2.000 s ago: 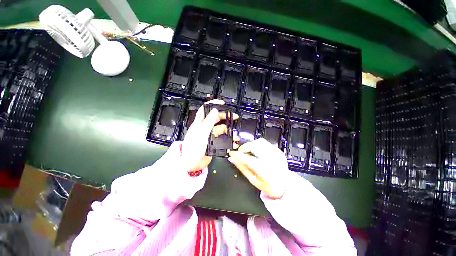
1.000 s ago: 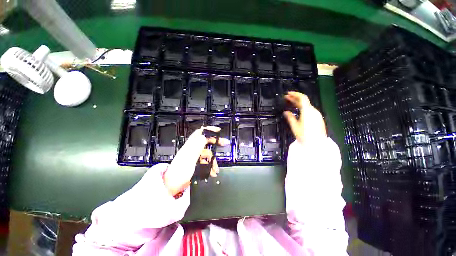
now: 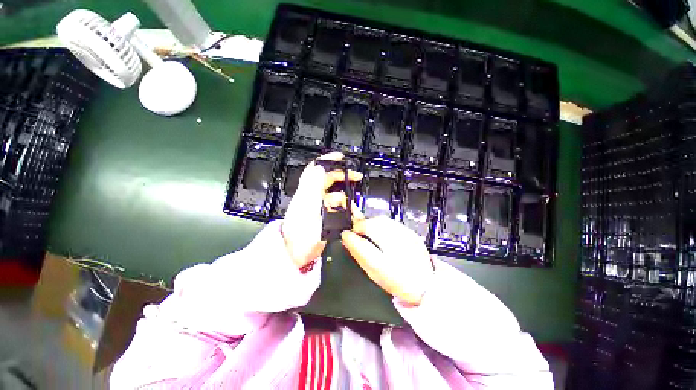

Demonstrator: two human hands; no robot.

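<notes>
My left hand holds a thin black plastic part upright at the near edge of the tray. My right hand has its fingertips at the lower right edge of the same part. Whether my right fingers hold anything else is hidden. The glossy black blister tray lies flat beyond and around my hands, with three rows of pockets. Dark parts show in many of its pockets. My hands cover part of the nearest row.
A white desk fan stands left of the tray. Tall black tray stacks stand at the right and left. An open carton is at the lower left. A white post rises behind the fan.
One second ago my right hand was over the middle row at the tray's right side; now it is back beside my left hand at the part. The view has also shifted.
</notes>
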